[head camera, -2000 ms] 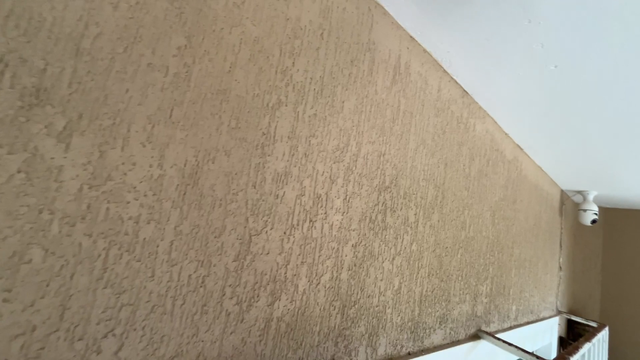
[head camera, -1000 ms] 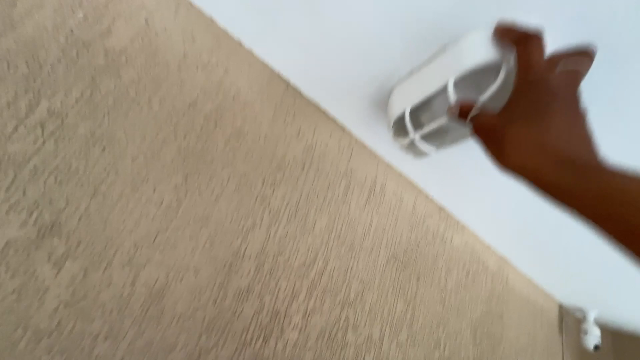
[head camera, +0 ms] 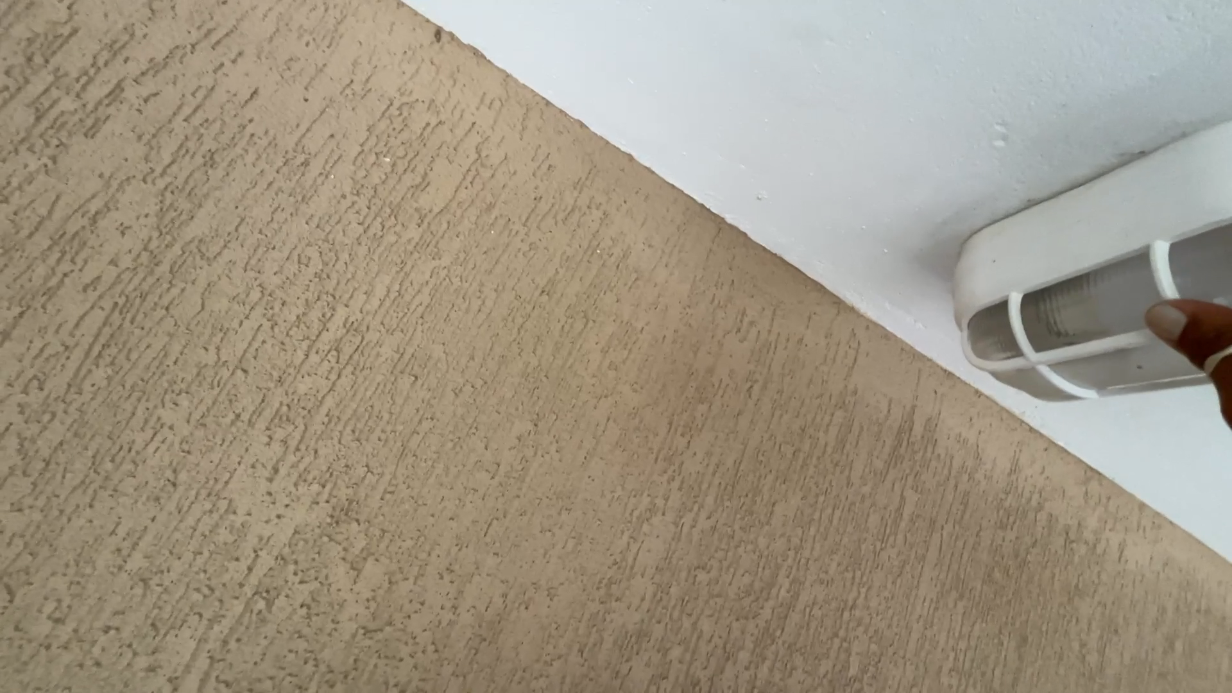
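Observation:
A bulkhead ceiling light with a white cage guard [head camera: 1035, 332] over a ribbed, clear-to-grey cover is fixed to the ceiling at the right edge of the head view, where the frame cuts it off. Of my right hand [head camera: 1198, 332] only one digit, seemingly the thumb, and a bit beyond it show. Its tip lies against or just in front of the light's cover beside a cage bar, and a pale band crosses it at the frame edge. The other fingers are out of frame, so the grip is hidden. My left hand is not in view.
A beige wall with a rough, grooved plaster finish [head camera: 481, 404] fills most of the view. It meets the white ceiling [head camera: 770, 115] along a slanting edge, close to the near end of the light.
Two seconds ago neither hand nor light showed. One second ago my right hand was at the light with its fingers spread; now only a small part shows. The view has shifted a lot.

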